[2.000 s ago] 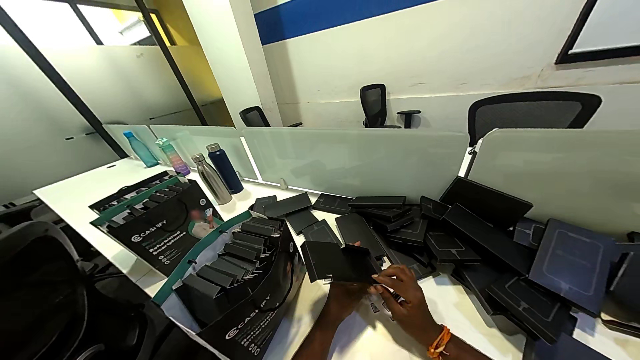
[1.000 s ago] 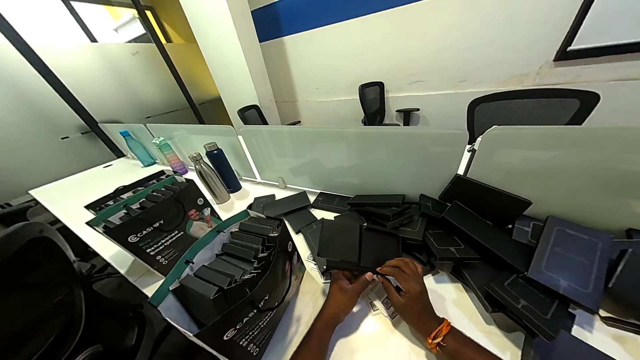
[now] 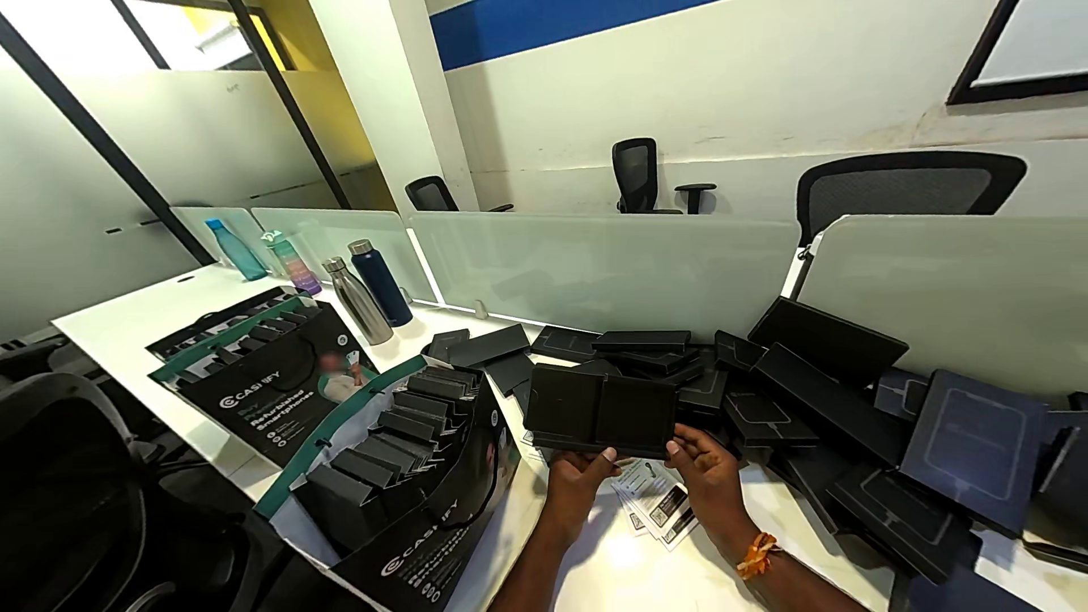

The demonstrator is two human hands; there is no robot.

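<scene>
Both hands hold a black cardboard box, opened out flat with two shallow halves side by side (image 3: 602, 410), above the white desk. My left hand (image 3: 576, 489) grips its lower edge near the middle, thumb on the front. My right hand (image 3: 705, 472) grips the lower right corner; an orange thread bracelet is on that wrist. Beneath and between the hands lie several printed cards (image 3: 653, 501) with printed codes. Flat black boxes lie in a loose pile behind and to the right, some with a pale line outline, such as the dark blue-black box (image 3: 973, 450) at the right.
A black paper carrier bag (image 3: 425, 535) filled with upright black boxes stands left of my hands, with another filled bag (image 3: 263, 387) beyond it. A steel bottle (image 3: 359, 302), a navy bottle (image 3: 381, 285) and two coloured bottles stand farther back. A frosted divider (image 3: 603, 272) edges the desk.
Two seconds ago the box was tilted, with a flap raised; now its two halves are spread flat toward me. My right hand has moved from the cards to the box's edge.
</scene>
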